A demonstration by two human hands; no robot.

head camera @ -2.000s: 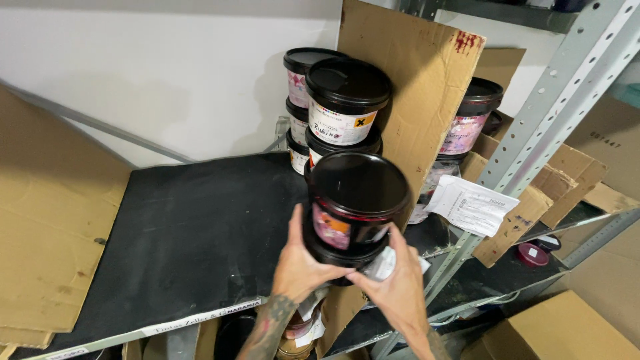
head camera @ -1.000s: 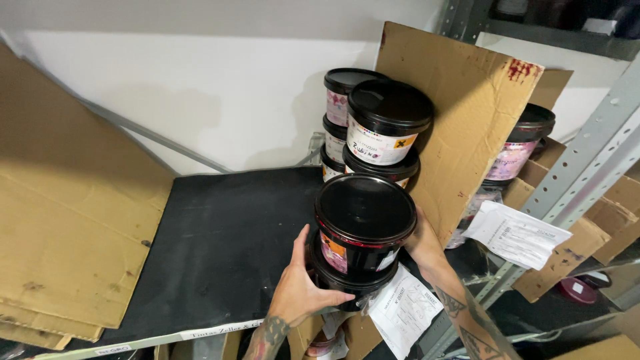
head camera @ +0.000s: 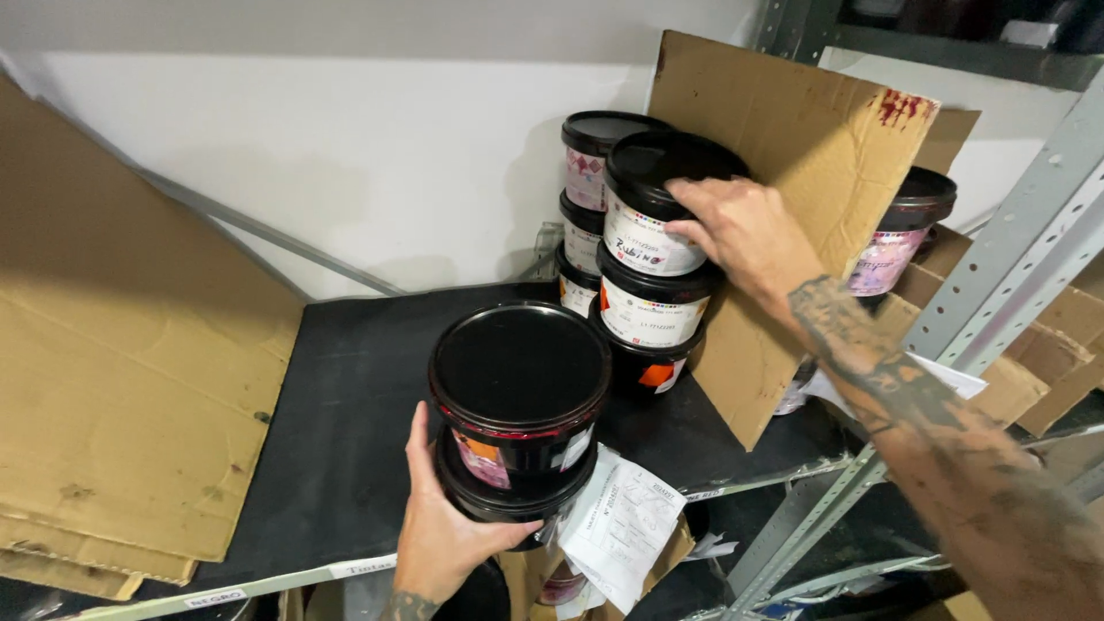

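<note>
My left hand [head camera: 453, 526] grips the lower of two stacked black plastic tubs near the shelf's front edge. The upper tub [head camera: 519, 379] has a red-smeared rim. Further back, my right hand [head camera: 742, 224] rests its fingers on the lid and side of a black-lidded tub with a white label [head camera: 649, 237], the top one of a stack of several. Another stack with a pink-labelled tub [head camera: 588, 177] on top stands behind it, against the wall. A printed paper sheet [head camera: 625, 522] hangs beside the tubs in my left hand.
The black shelf [head camera: 354, 405] has labels on its front edge. A cardboard divider [head camera: 776, 129] stands right of the stacks, and large cardboard sheets [head camera: 129, 371] lean at the left. A perforated metal upright [head camera: 1018, 216] rises at the right, with another tub [head camera: 893, 233] behind the divider.
My right hand has left the two front tubs and moved up to the top tub of the rear stack. My left hand stays on the front tubs.
</note>
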